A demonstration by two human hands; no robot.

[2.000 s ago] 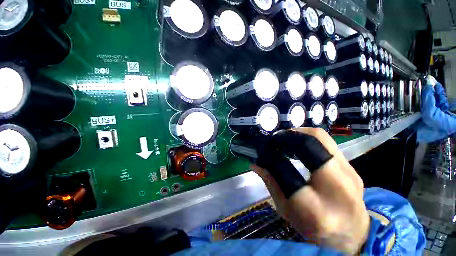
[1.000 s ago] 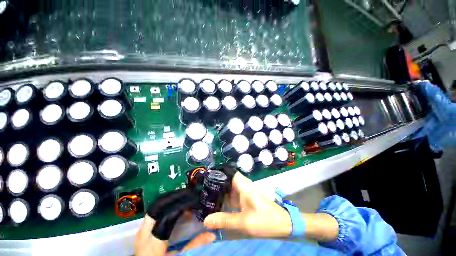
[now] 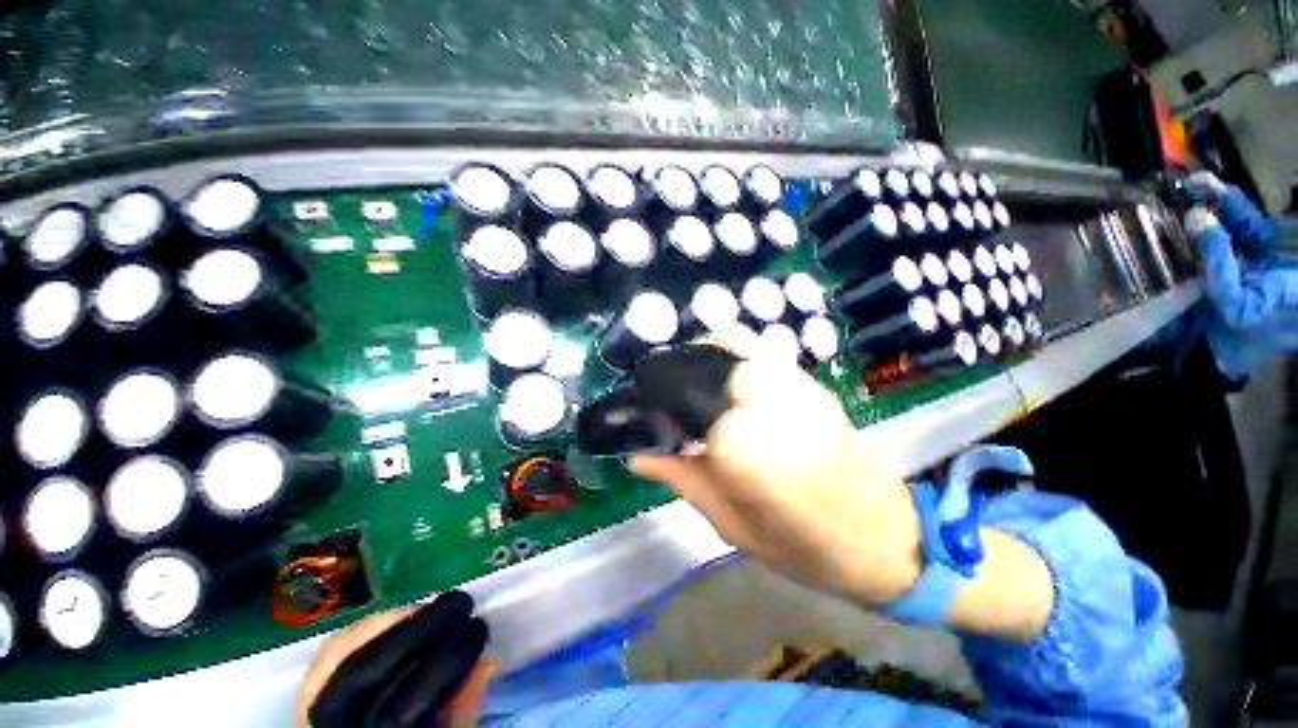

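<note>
Black capacitors with silvery-white tops (image 3: 534,407) stand in rows on the long green circuit board (image 3: 413,529). My right hand (image 3: 811,477) reaches over the middle of the board, palm down, with black cots on its fingers. It seems closed on a dark capacitor body (image 3: 624,424) just right of the front standing capacitor; the fingers hide most of it and no white top shows. My left hand (image 3: 406,668) is at the bottom edge, partly cut off, fingers curled in black cots. Whether it holds anything is not visible.
An orange-copper coil (image 3: 540,484) sits in front of the capacitors, another coil (image 3: 309,586) further left. A pale metal rail (image 3: 612,559) runs along the board's front edge. Clear plastic trays (image 3: 470,64) lie beyond the board. Another person's blue sleeve (image 3: 1253,285) is at far right.
The hands have parted: my right hand has moved forward and right over the board, my left has dropped back to the near rail. The capacitor seen between them is mostly hidden. The view has shifted slightly.
</note>
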